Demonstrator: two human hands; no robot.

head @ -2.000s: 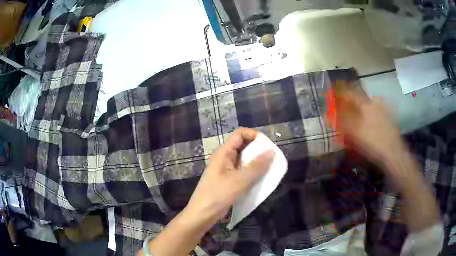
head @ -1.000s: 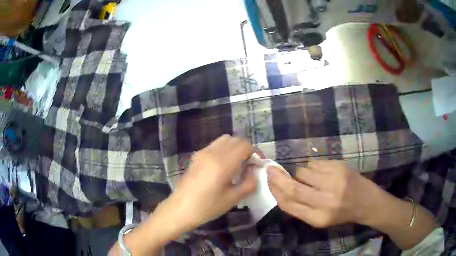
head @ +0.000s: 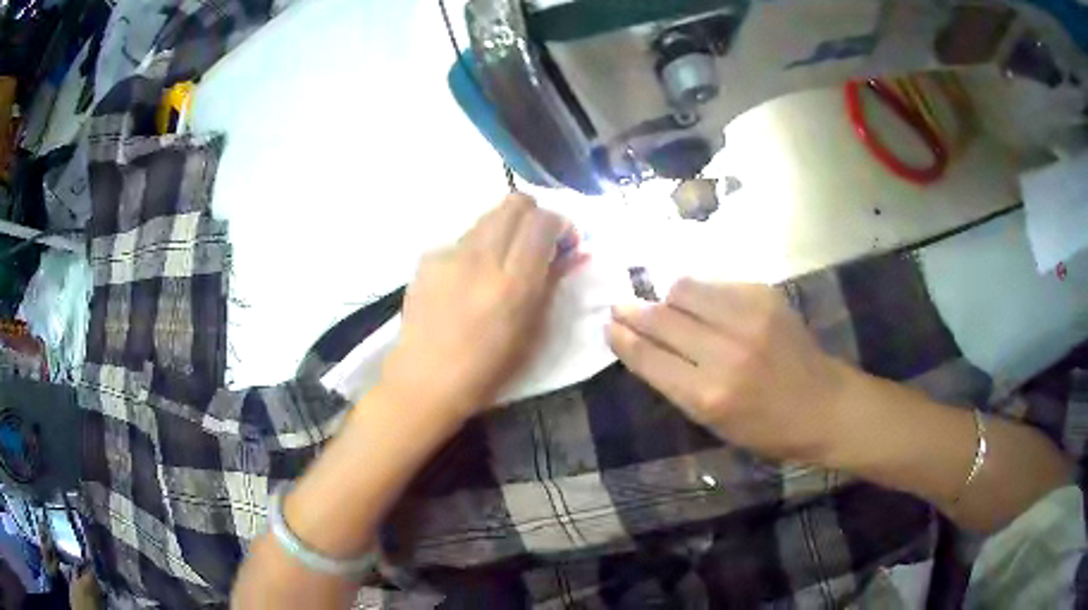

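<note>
A white folded piece [head: 543, 348] lies spread over the plaid garment panel [head: 525, 477], close in front of the sewing machine's needle area. My left hand [head: 483, 298] presses on the white piece with bunched fingers near the lamp glare. My right hand [head: 728, 363] has its fingertips together at the right edge of the white piece, beside a small dark patch of plaid. The presser foot is lost in the bright light. The industrial sewing machine [head: 776, 60] stands just beyond my hands.
Scissors with a red looped handle [head: 897, 131] lie on the machine bed at the right, beside a tan-yellow looped thing [head: 943, 107]. A white piece [head: 1059, 212] lies at the right edge. A yellow object [head: 175, 107] is at the upper left. Plaid cloth hangs over the table's left side.
Both hands and the white piece have moved up to the needle area. The white piece has been opened out flatter over the panel. The scissors, held or moved in a blur earlier, lie on the machine bed.
</note>
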